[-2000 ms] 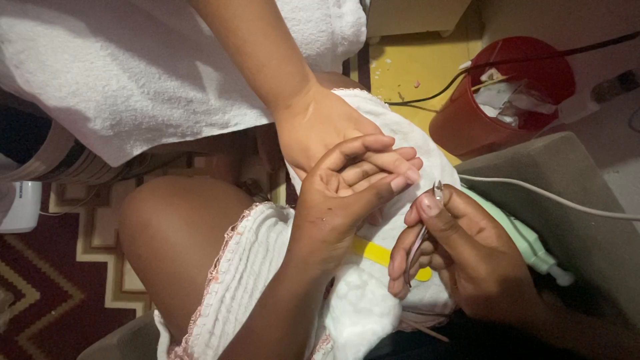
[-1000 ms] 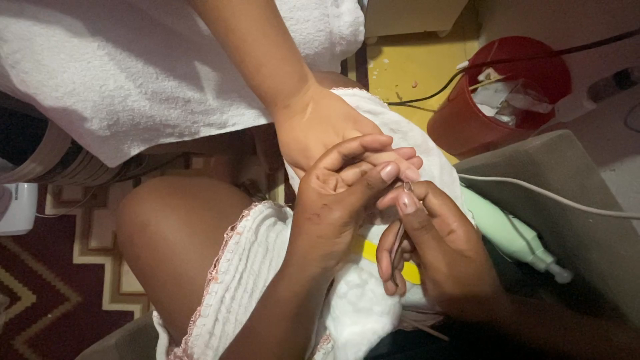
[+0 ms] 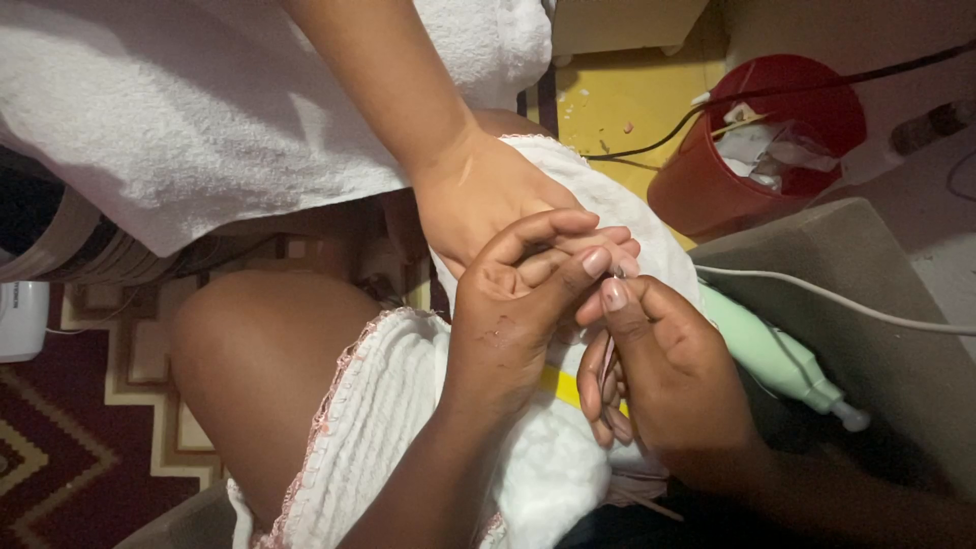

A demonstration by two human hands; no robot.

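My left hand is closed around the fingers of another person's hand, which reaches down from the top. In my right hand is a slim metal cuticle nipper, its tip at one of that person's fingertips; my fingers hide much of the tool. Both hands are over a white cloth with pink edging, spread on my lap. Beneath them lies a yellow strip, perhaps a nail file, partly covered by my right hand. A wad of white cotton rests near my left wrist.
A red bin with waste inside stands at the upper right, a black cable crossing it. A pale green device and a white cable are beside a grey padded surface. A white towel covers the upper left.
My right hand has moved left with the nipper, from apart from the other person's fingers to touching a fingertip. My left hand still holds those fingers, its thumb slightly shifted.
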